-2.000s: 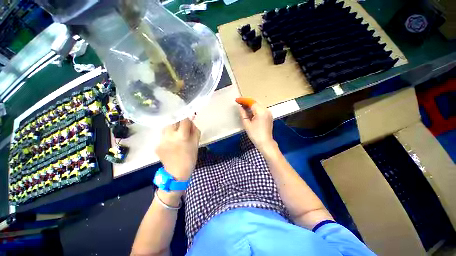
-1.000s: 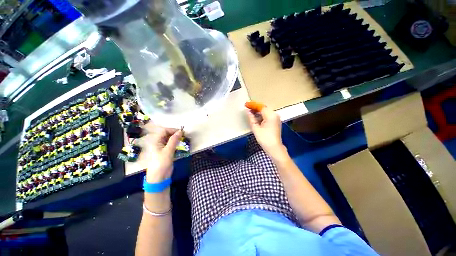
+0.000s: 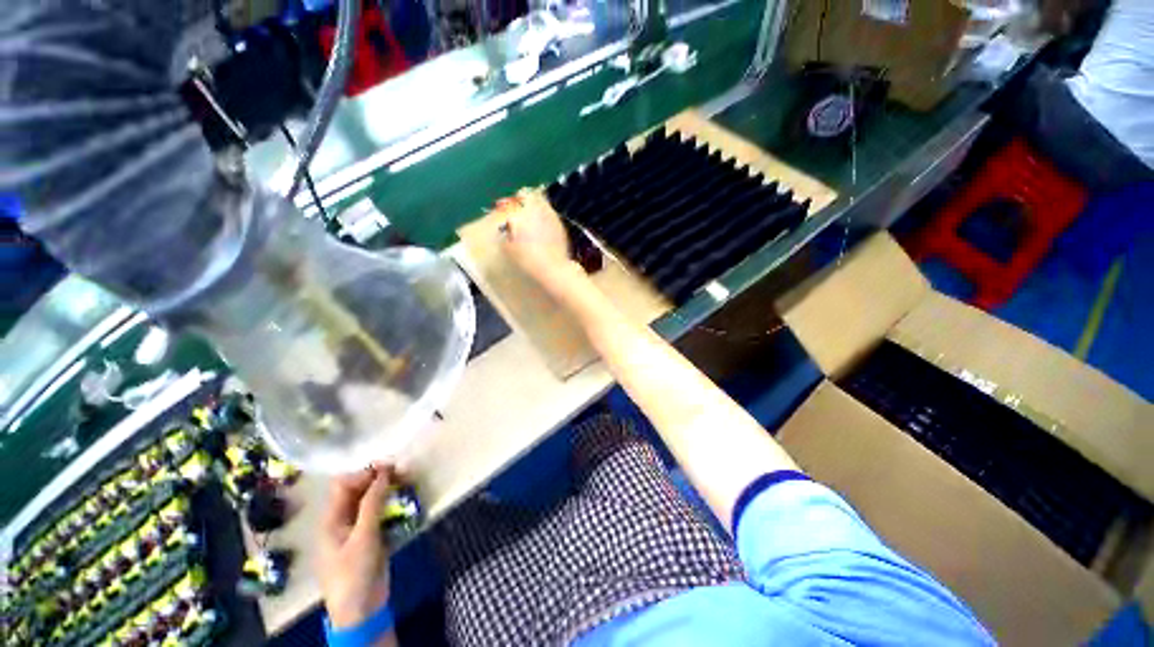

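My left hand [image 3: 356, 537] is at the bench edge below the clear hood [image 3: 367, 367], thumb and fingertips close together. A small circuit board [image 3: 403, 509] shows just right of its fingers; whether they grip anything is too small to tell. My right hand [image 3: 538, 235] is over the cardboard sheet [image 3: 538, 322], at the left end of the rows of black housings [image 3: 683, 209]. A small reddish-orange bit shows by its fingertips; what it holds is blurred. The hand covers the spot where loose housings stood.
Rows of circuit boards [image 3: 120, 556] lie at left, with loose boards [image 3: 262, 569] beside them. An open carton [image 3: 873, 506] with black parts is at lower right. A red stool [image 3: 1000, 221] is at right. A person's pale sleeve [image 3: 1120, 82] shows at upper right.
My right hand has moved up and forward from the bench edge onto the cardboard by the black housings. My left hand stays near the hood's lower rim. The view has shifted to the right.
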